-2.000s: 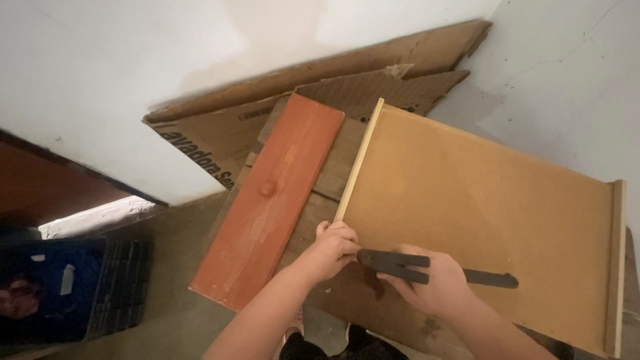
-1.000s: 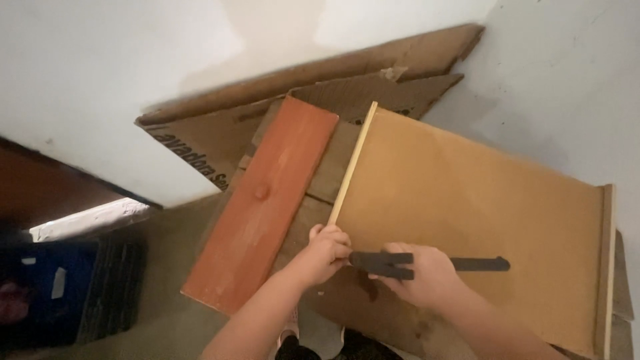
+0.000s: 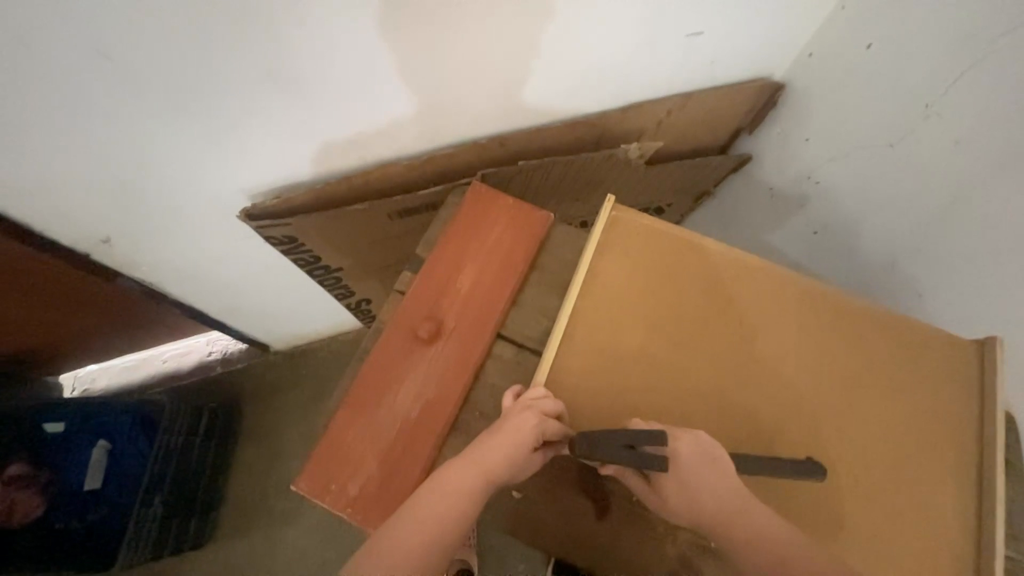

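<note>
A drawer (image 3: 744,320) with a tan bottom panel and pale wooden edge strips lies on the wooden work surface. My left hand (image 3: 534,428) is at the lower end of its left strip, fingers closed around something small that I cannot make out. In my right hand (image 3: 680,472) is a dark hammer (image 3: 620,448), its forked end close to my left fingertips and its handle lying across the panel. Left of the drawer rests a reddish painted drawer front (image 3: 432,344) with a round knob, apart from it.
Flattened cardboard (image 3: 344,248) with printed writing leans against the white wall behind the work surface. A dark blue plastic crate (image 3: 144,480) with things inside stands on the floor at lower left. My feet show at the bottom edge.
</note>
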